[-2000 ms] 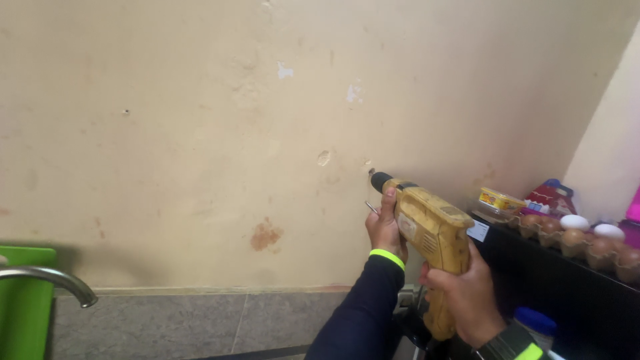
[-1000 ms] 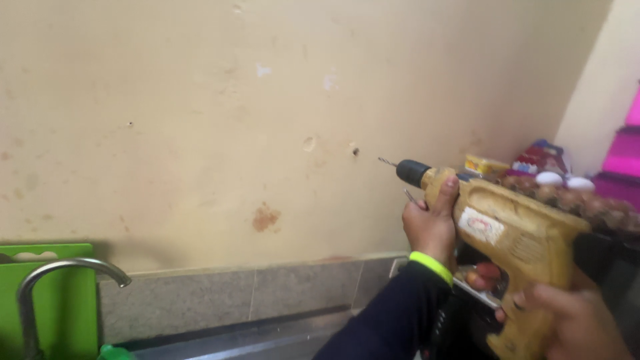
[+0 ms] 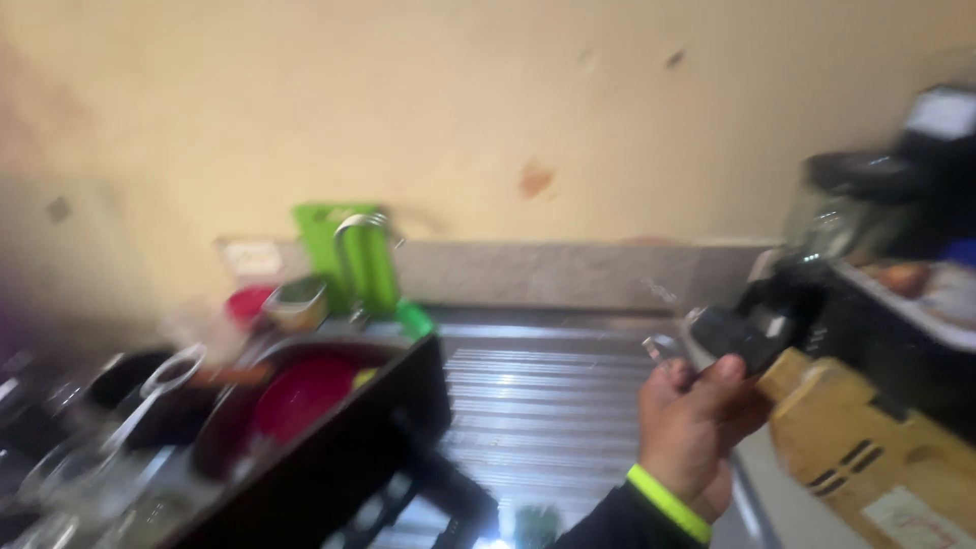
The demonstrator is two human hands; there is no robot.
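My left hand (image 3: 690,427), below a dark sleeve with a yellow-green cuff, grips the front of a yellow power drill (image 3: 862,427) just behind its black chuck (image 3: 732,335). A thin metal piece (image 3: 656,351) sticks out between the fingers; its kind is unclear. The drill bit (image 3: 659,290) is blurred and points up and left, away from the wall (image 3: 457,114). A dark hole (image 3: 675,59) shows high in that wall. My right hand is outside the view, as is the drill's handle.
Below lies a ribbed steel drainboard (image 3: 534,412). Left of it are a sink with a pink basin (image 3: 305,396), a curved faucet (image 3: 343,259), a green cutting board (image 3: 366,267) and a dark panel (image 3: 328,465). A black container (image 3: 900,320) and a glass jar (image 3: 823,221) stand right.
The drill bit, at the wall two seconds ago, is away from it, and the drill is lower. The view has swung down and left. My right hand has left the view.
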